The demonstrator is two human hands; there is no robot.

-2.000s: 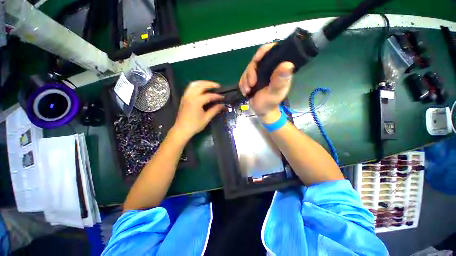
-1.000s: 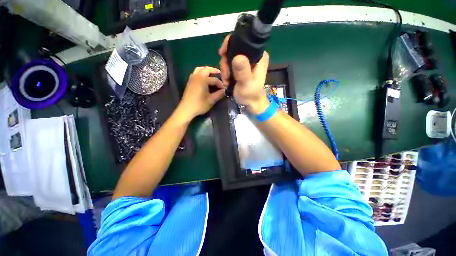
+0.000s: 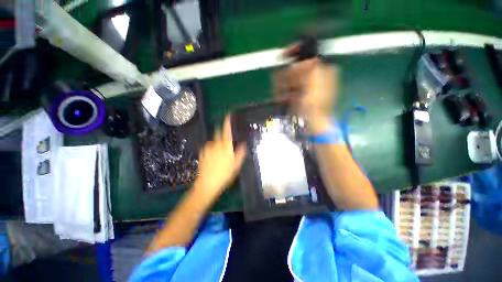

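The open tablet unit lies in its black tray, its silver-white plate towards me and the circuit board at the far end. My left hand is at the tray's left edge, blurred, fingers apart, with nothing seen in it. My right hand, blurred, is beyond the tray's far right corner. The dark electric screwdriver shows blurred at its far side; its tip is not visible. A blue wrist strap is on my right wrist.
Left, a black parts tray holds small dark parts, a screw dish and a zip bag. A purple-rimmed round device and white sheets are farther left. Right are a grey-black box and a white partitioned tray.
My right hand and the screwdriver have moved away from the unit towards the conveyor edge. My left hand has come back nearer me, and its fingers have spread. The circuit board is uncovered.
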